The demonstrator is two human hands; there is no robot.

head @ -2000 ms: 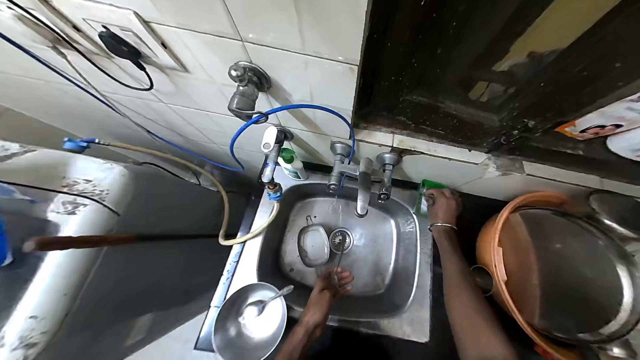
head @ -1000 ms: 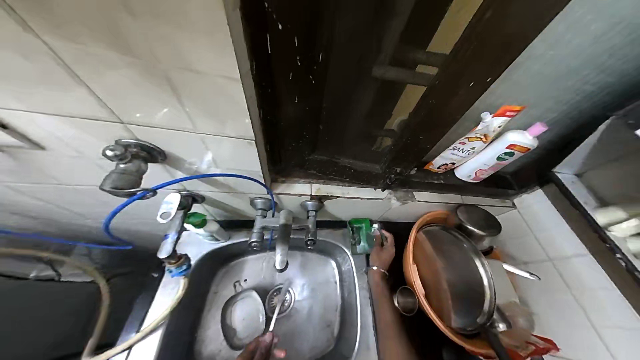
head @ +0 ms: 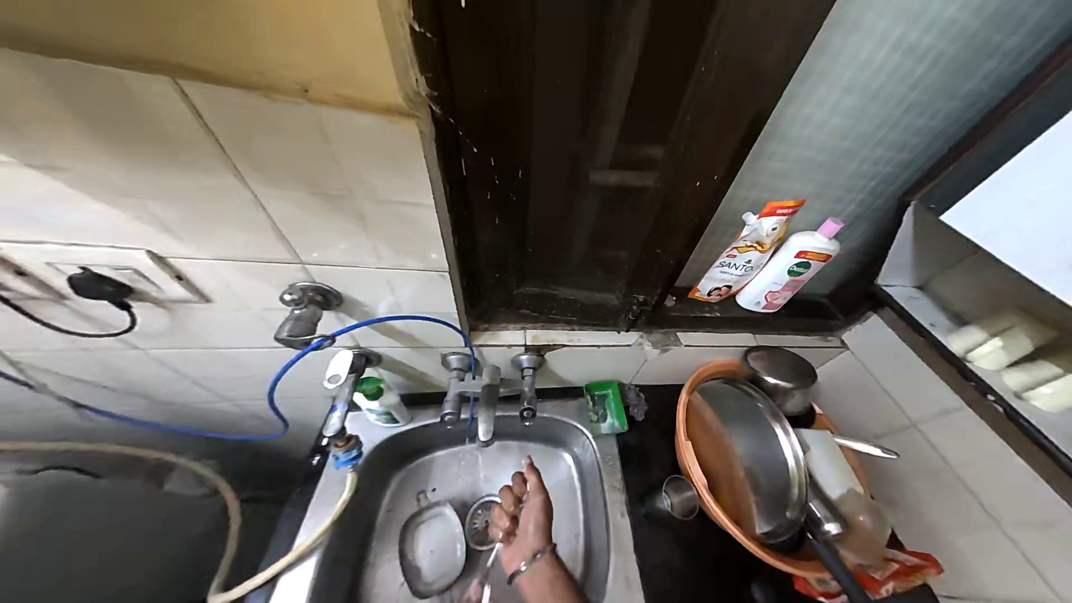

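My right hand (head: 525,512), with a bracelet at the wrist, is over the steel sink (head: 578,502), its fingers curled around a thin, light-coloured utensil (head: 494,559). The utensil's lower end is blurred at the bottom edge of the view. A blurred skin-toned patch beside it may be my left hand, but its fingers cannot be made out. Left of my right hand, a shallow metal dish (head: 432,548) lies in the basin, next to the round drain strainer (head: 482,521). The tap (head: 487,406) stands above. On the sink's right rim sits a green tray (head: 605,408), with a grey scourer (head: 634,402) beside it.
At right, an orange tub (head: 691,452) holds a large steel pan (head: 745,461) and other cookware. A steel cup (head: 678,497) stands beside it. A green-capped bottle (head: 381,402) and a hose (head: 314,536) are at the sink's left. A pouch (head: 748,251) and white bottle (head: 790,268) stand on the ledge.
My right hand has moved left from the green tray to over the sink and now grips the utensil. My left hand, seen earlier in the basin with the utensil, is no longer clearly visible.
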